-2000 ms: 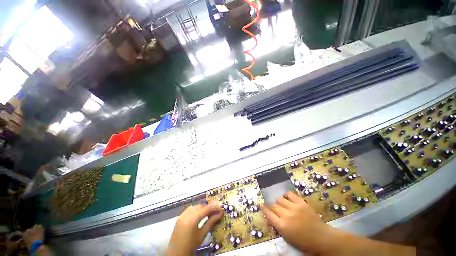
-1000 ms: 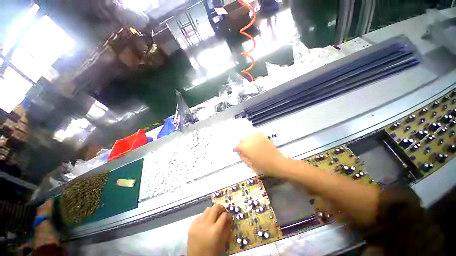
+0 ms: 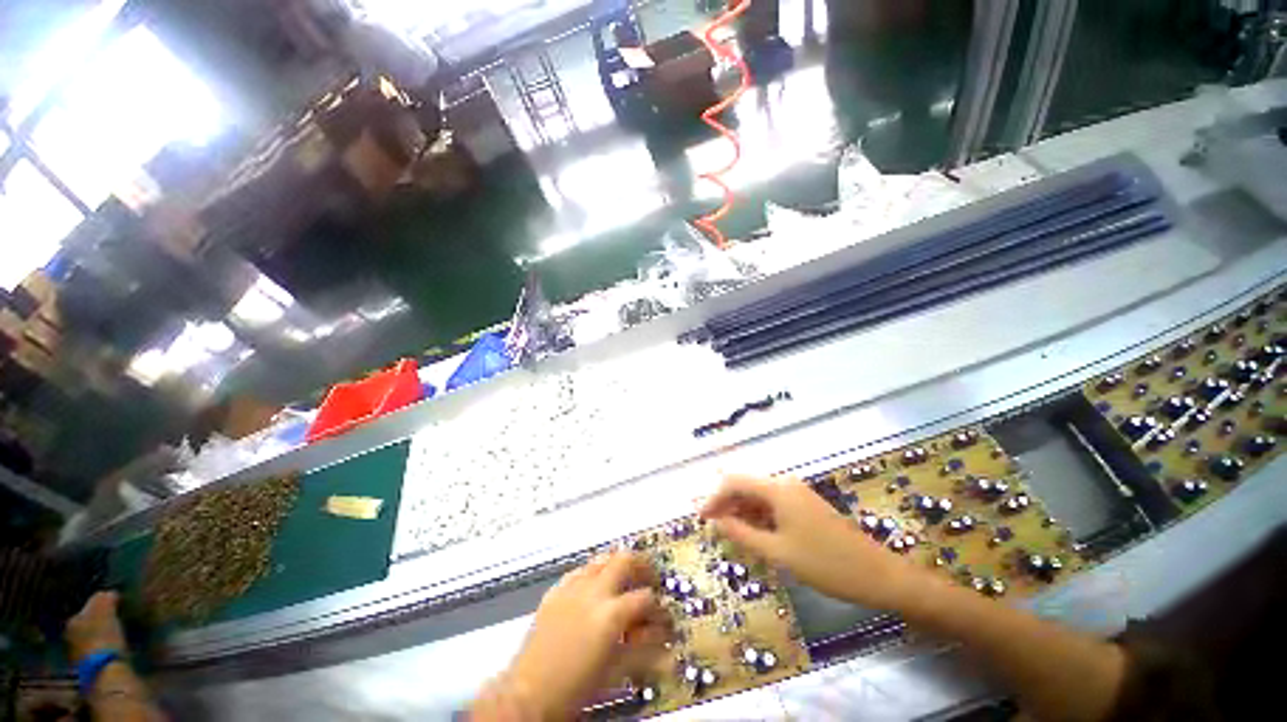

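Observation:
A tan circuit board [image 3: 720, 635] dotted with capacitors lies on the conveyor in front of me. My left hand [image 3: 600, 628] is at its left edge, fingers bent over the board; whether it holds a part cannot be seen. My right hand [image 3: 769, 529] is over the board's upper right edge, fingertips together and pointing left; any small part between them is too small to tell. A short dark line of small black parts [image 3: 744, 413] lies on the bench above my right hand. A wide pile of small white parts [image 3: 501, 459] lies left of it.
More circuit boards [image 3: 960, 511] stand on the conveyor to the right. Long dark tubes [image 3: 939, 268] lie at the back right. A green mat [image 3: 370, 543] with a brown heap [image 3: 219, 543] is at left, beside another person's hand with a blue wristband [image 3: 96, 666]. Behind are red [image 3: 364, 399] and blue bins [image 3: 483, 361].
My right hand went from the board up to the black parts, then back down to the board's upper edge. My left hand stayed near the board's left side. The boards have shifted slightly right.

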